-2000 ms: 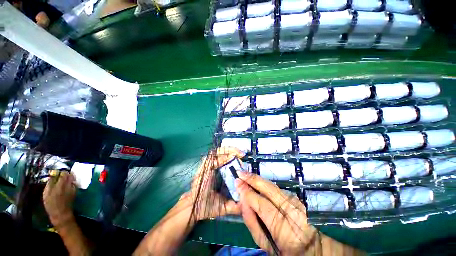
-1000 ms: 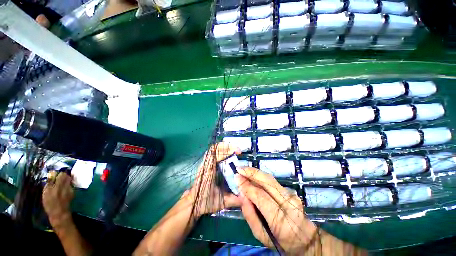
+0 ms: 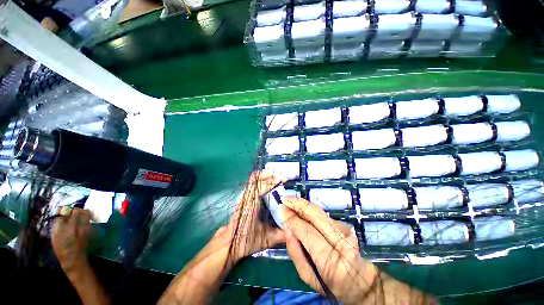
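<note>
A small white plastic unit with a dark slot is held between both bare hands, over the near left corner of the blister tray. My left hand grips it from the left and behind. My right hand holds a thin dark stick-like tool, its upper end by the unit's dark slot. The exact tip contact is hidden by my fingers. The clear blister tray holds rows of white units with dark gaps between them. Hair strands cross the view over my hands.
A black heat gun with a metal nozzle stands at the left. Stacked blister trays are at the back, beyond a raised green bench strip. A white shelf post slants at the left. Another person's hand is at the far left.
Both hands stay in nearly the same place with the unit and tool. The unit and my right fingers have shifted slightly. The other person's hand at the left has moved a little.
</note>
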